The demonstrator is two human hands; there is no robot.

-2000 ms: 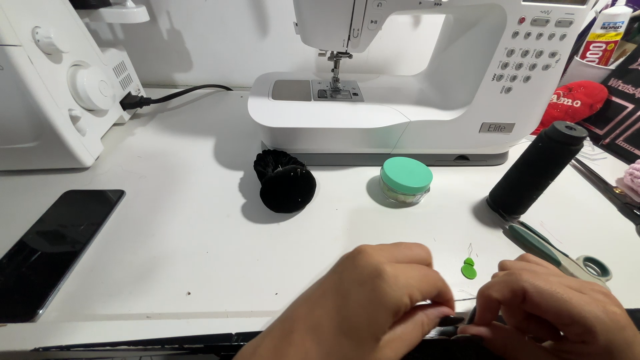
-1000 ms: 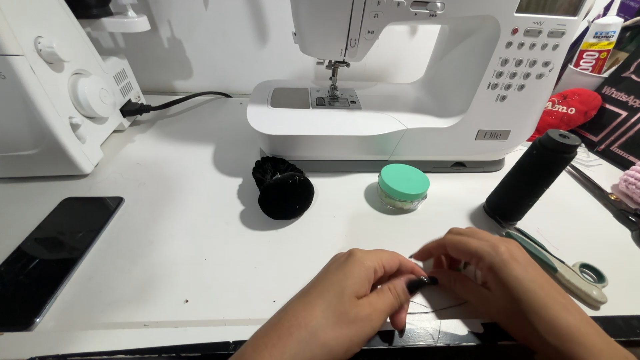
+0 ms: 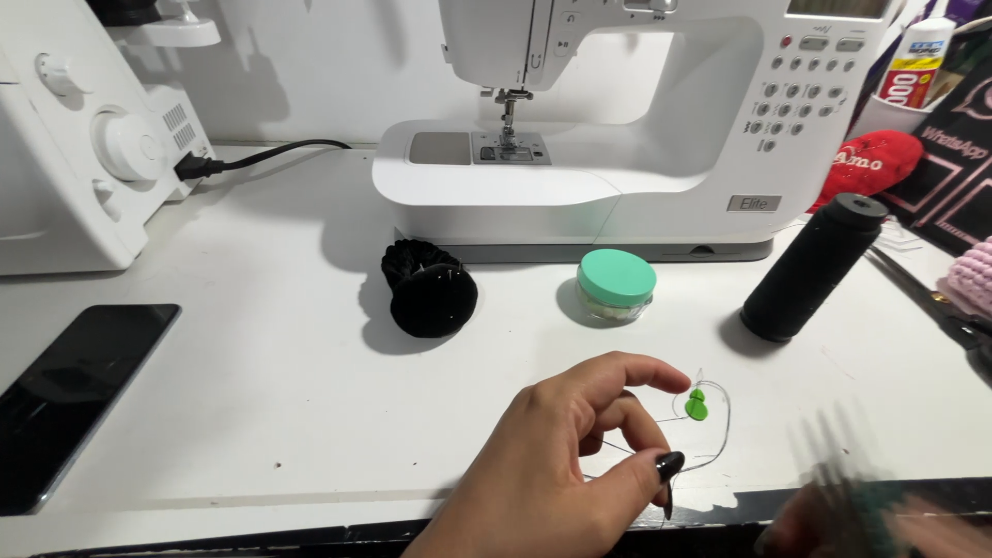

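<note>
My left hand (image 3: 577, 446) pinches a dark thread (image 3: 728, 422) between thumb and fingers, near the table's front edge. The thread loops to the right around a green needle threader (image 3: 697, 407), which lies on the white table just beyond my fingertips. My right hand (image 3: 845, 515) is a blur at the bottom right, apart from the left, with the grey-green scissors (image 3: 860, 480) in it; their blades are smeared by motion. A black thread spool (image 3: 814, 267) stands tilted in view beyond the hands. Whether a needle is on the thread cannot be seen.
A white sewing machine (image 3: 496, 186) stands at the back, with a black velvet pincushion (image 3: 434, 298) and a green-lidded jar (image 3: 617, 277) before it. A phone (image 3: 85, 395) lies left, below another white machine (image 3: 70, 155). Dark-handled scissors (image 3: 922, 291) lie far right.
The hands have moved apart, the right one towards the lower right. The grey-green scissors, on the table at the right a second ago, have been picked up. The needle threader is uncovered again.
</note>
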